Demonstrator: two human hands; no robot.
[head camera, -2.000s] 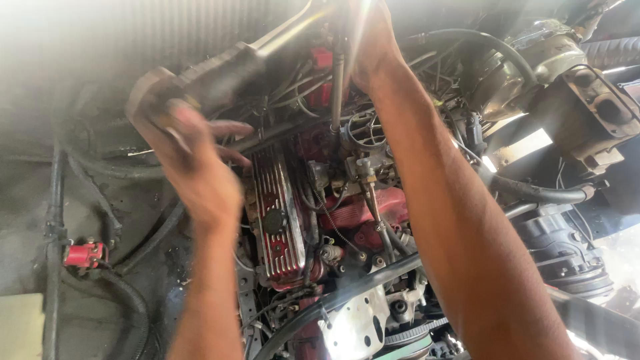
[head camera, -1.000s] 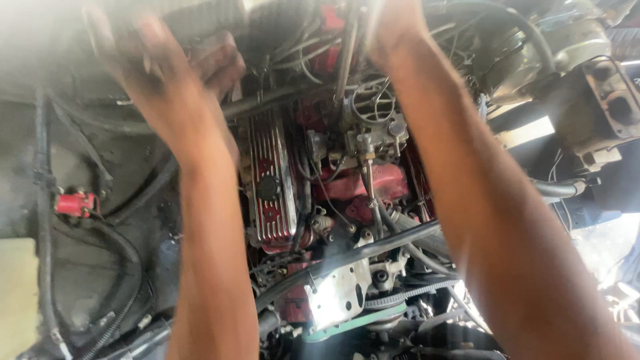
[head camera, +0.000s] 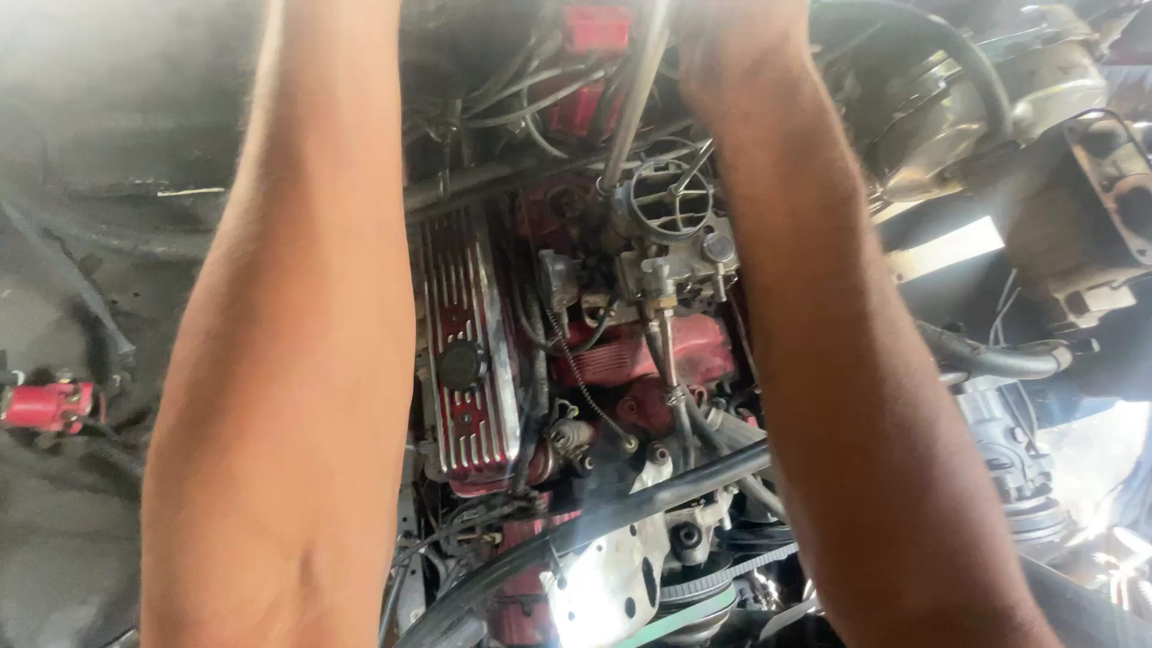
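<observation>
Both forearms reach over an open engine bay. My left hand is beyond the top edge; only the forearm shows. My right hand (head camera: 738, 45) is partly visible and blurred at the top, its fingers cut off or hidden, so its grip cannot be told. Beside it a metal rod (head camera: 634, 99) slants down to the left side of the carburetor (head camera: 670, 202). Left of the carburetor lies a finned valve cover (head camera: 468, 405), red and silver, with a black cap (head camera: 462, 363). The red intake manifold (head camera: 648, 351) sits below the carburetor.
A black hose or bar (head camera: 621, 508) crosses the engine's lower part, above a belt pulley (head camera: 697, 589). A red component (head camera: 49, 407) is at the far left. A metal housing (head camera: 1080, 207) and a bent pipe (head camera: 999, 355) stand at the right. Wires (head camera: 540, 94) run near the top.
My left hand, seen blurred at the upper left before, has moved up out of view. Two seconds ago it was by a dark, long object. My right hand stays near the top edge.
</observation>
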